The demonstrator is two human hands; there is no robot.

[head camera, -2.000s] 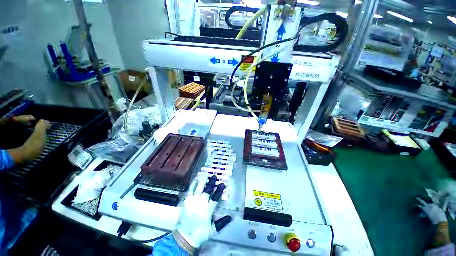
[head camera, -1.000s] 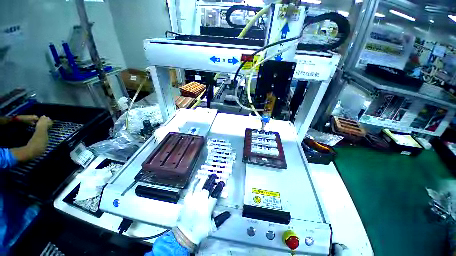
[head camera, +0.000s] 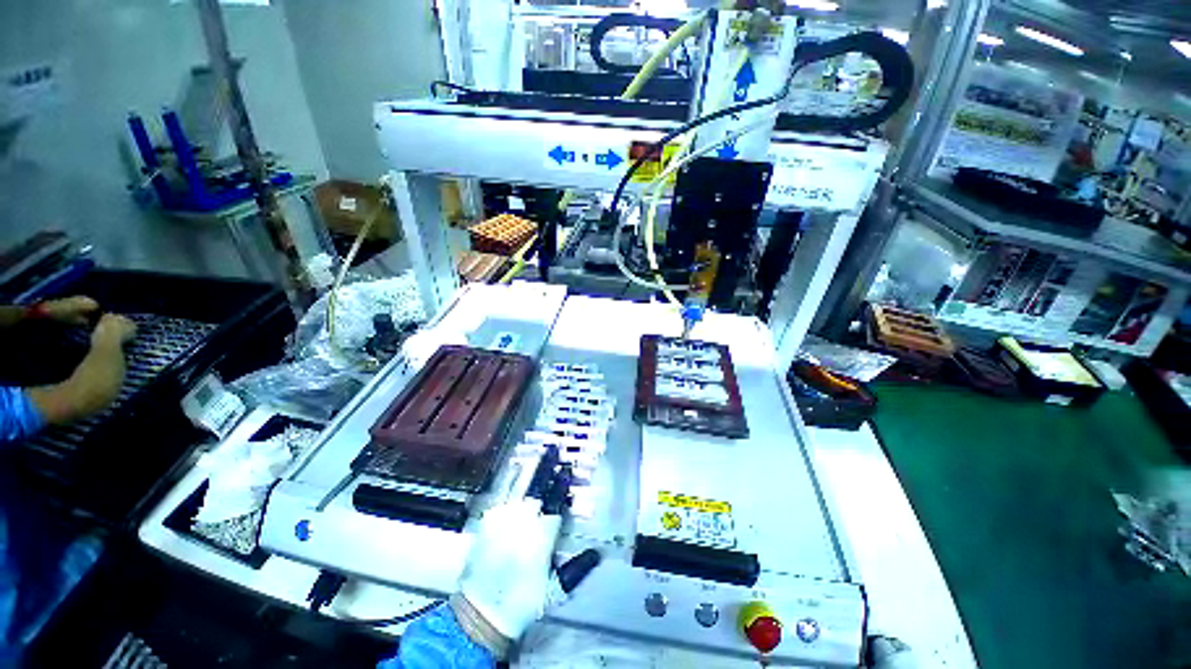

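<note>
My left hand [head camera: 512, 565], in a white glove with black fingertips, lies palm down over the near end of the white-silver workpiece rows [head camera: 575, 416]. Its fingers point forward, its thumb is spread to the right, and no held part shows. A small gloved bit, perhaps my right hand [head camera: 888, 651], shows at the bottom edge right of the machine; its fingers are hidden. The left red-brown fixture [head camera: 455, 403] has long slots with no white parts visible. The right fixture [head camera: 690, 384] holds white parts under the machine head's blue tip [head camera: 692, 314].
The emergency stop [head camera: 762, 627] and silver buttons [head camera: 707, 614] are on the front panel. A small-parts tray [head camera: 159, 525] stands left of the machine. Another person's hands [head camera: 98, 359] are at the black tote [head camera: 248, 314]. A green mat [head camera: 967, 497] lies right.
My left hand's black-tipped fingers have drawn closer together over the near rows. The machine head's tip has shifted slightly right. Another person's gloved hand has left the right side.
</note>
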